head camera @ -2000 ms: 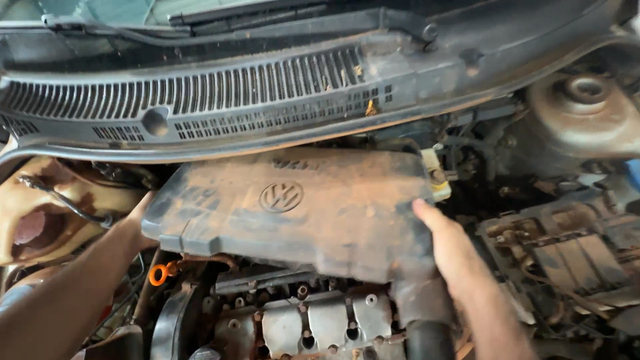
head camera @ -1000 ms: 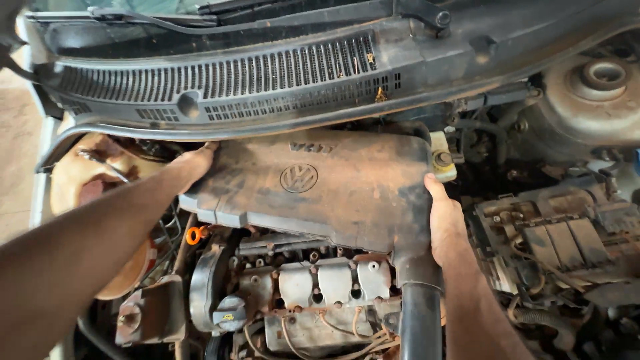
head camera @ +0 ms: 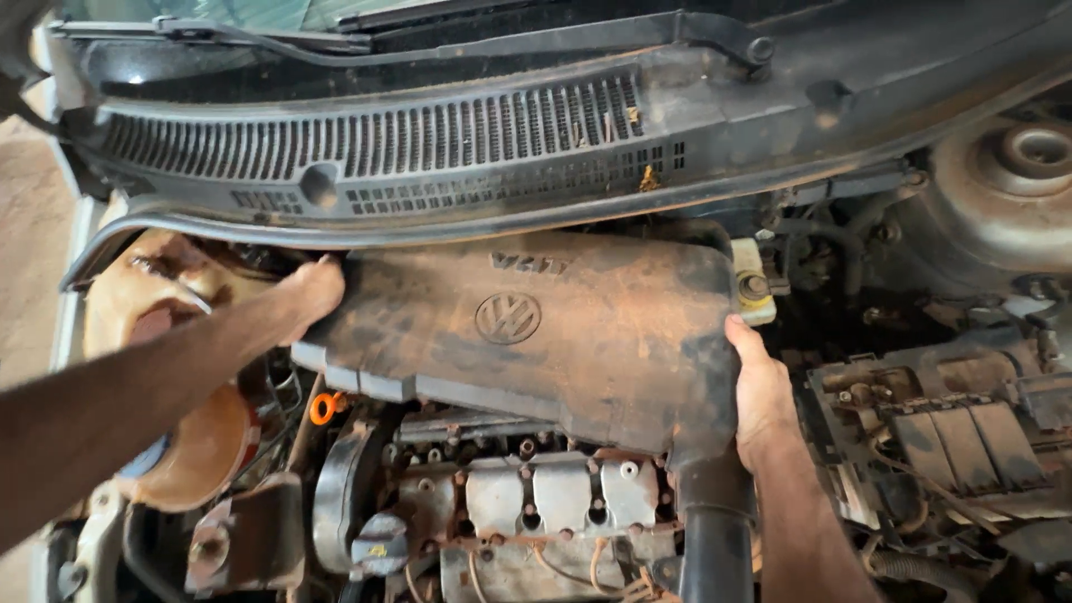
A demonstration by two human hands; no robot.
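A dusty black plastic Volkswagen engine cover [head camera: 536,335] lies across the rear of the engine, under the edge of the cowl. At its left end is my left hand [head camera: 318,289], gripping the rear corner, with the fingers out of sight. My right hand [head camera: 760,385] holds the cover's right side, thumb on the edge and fingers hidden. From the cover's front right corner a black air duct [head camera: 714,536] runs down. Just in front of the cover are the metal valve cover [head camera: 561,494], the oil filler cap [head camera: 380,544] and the orange dipstick ring [head camera: 323,409].
The cowl grille [head camera: 469,138] and wiper arm [head camera: 519,50] lie behind the cover. A brake fluid reservoir [head camera: 754,289] stands close to its right side. The fuse box and wiring [head camera: 963,444] are at the right, a yellowed coolant tank [head camera: 197,452] at the left.
My left hand has shifted from the cover's left front end to its rear left corner. My right hand stays at the right side.
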